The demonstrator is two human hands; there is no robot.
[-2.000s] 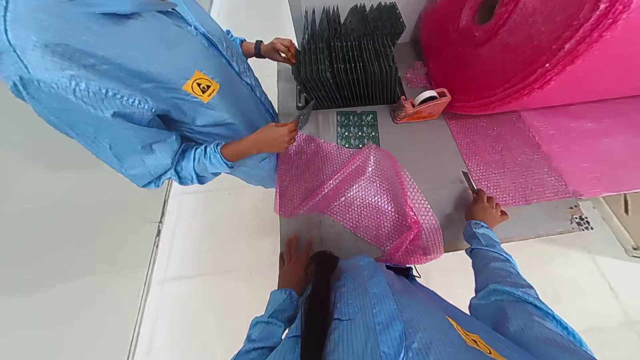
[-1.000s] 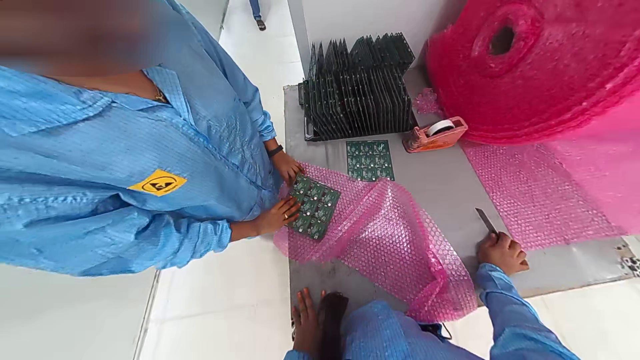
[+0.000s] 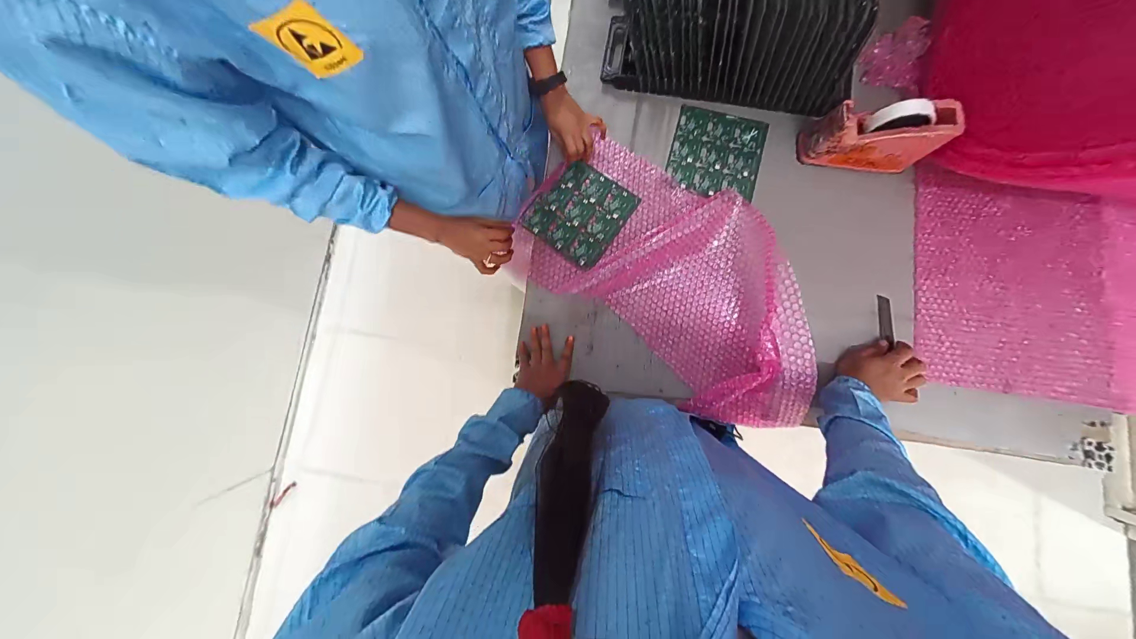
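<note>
My left hand [image 3: 545, 364] rests with spread fingers on the left front edge of the grey table [image 3: 612, 351], holding nothing. My right hand [image 3: 880, 370] lies at the front edge, closed on a flat metal blade [image 3: 885, 319] that points away from me. Between my hands and beyond them spreads a crumpled sheet of pink bubble wrap [image 3: 701, 275], its near end hanging over the edge. A green circuit board panel [image 3: 581, 214] lies on its far left part, beside a co-worker's two hands. Another green panel [image 3: 717, 151] is on the table, partly under the wrap.
At the left stands a co-worker in a blue coat [image 3: 390, 115]. Black racks of upright boards [image 3: 745, 53] stand at the back, with an orange tape dispenser [image 3: 879, 138] beside them. A large pink bubble wrap roll [image 3: 1038, 89] and its unrolled sheet [image 3: 1003, 284] take up the right.
The co-worker laid a green panel on the wrap between the first and second frames, and has since moved both hands to the wrap's left edge. My hands remain in place.
</note>
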